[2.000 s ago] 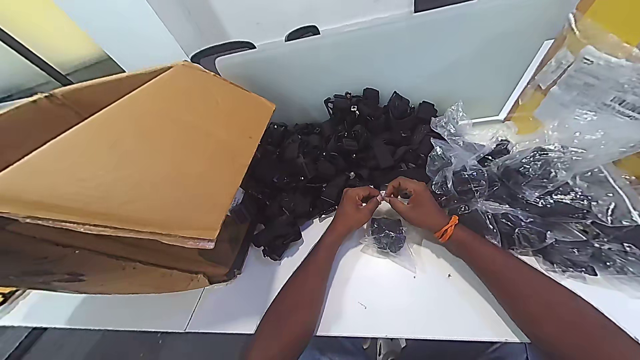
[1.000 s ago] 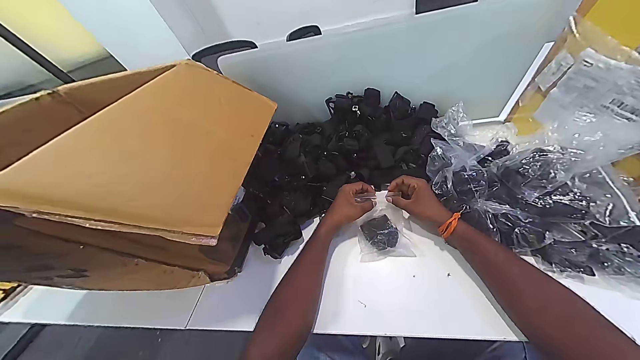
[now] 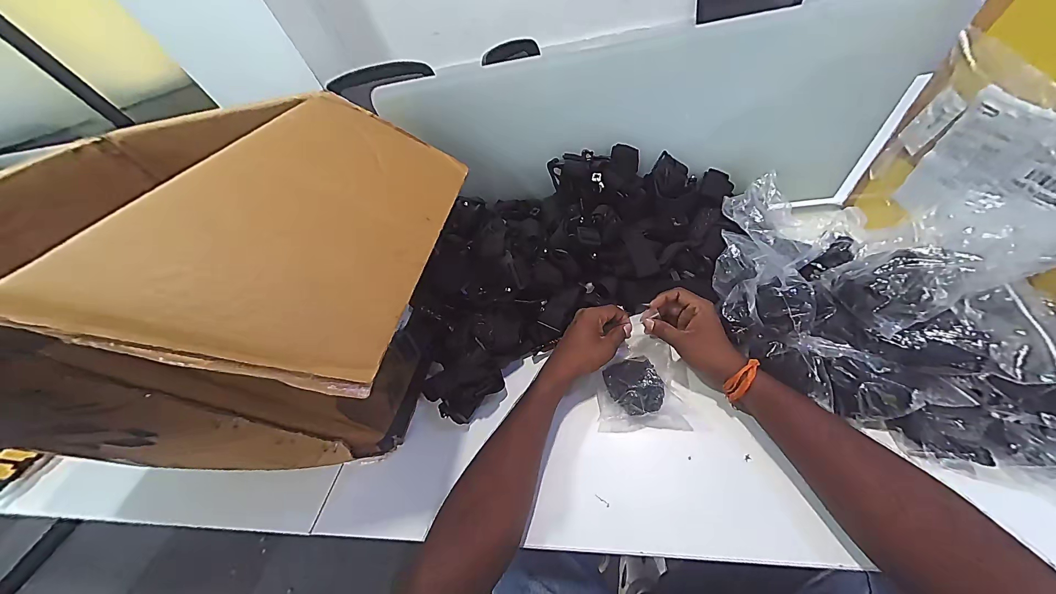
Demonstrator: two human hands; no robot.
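Observation:
A small clear plastic bag (image 3: 645,419) with a black item (image 3: 634,386) inside hangs or lies just above the white table. Its top edge is pinched between the fingertips of my left hand (image 3: 592,340) and my right hand (image 3: 691,332), which are close together. An orange band (image 3: 741,380) circles my right wrist. Right behind my hands is a heap of black fabric-like items (image 3: 577,247), some with small shiny parts. What exactly the bagged item is cannot be told.
At the left stands a large open cardboard box (image 3: 247,239). Large clear plastic bags (image 3: 891,330) of black items lie at the right. A pale upright panel (image 3: 643,107) rises behind the heap. Small bits of debris dot the white table (image 3: 660,503).
Both hands stay at the bag's top edge, with small shifts of the fingers. The bag looked flatter on the view two seconds ago, then more upright, with the black item showing below my hands.

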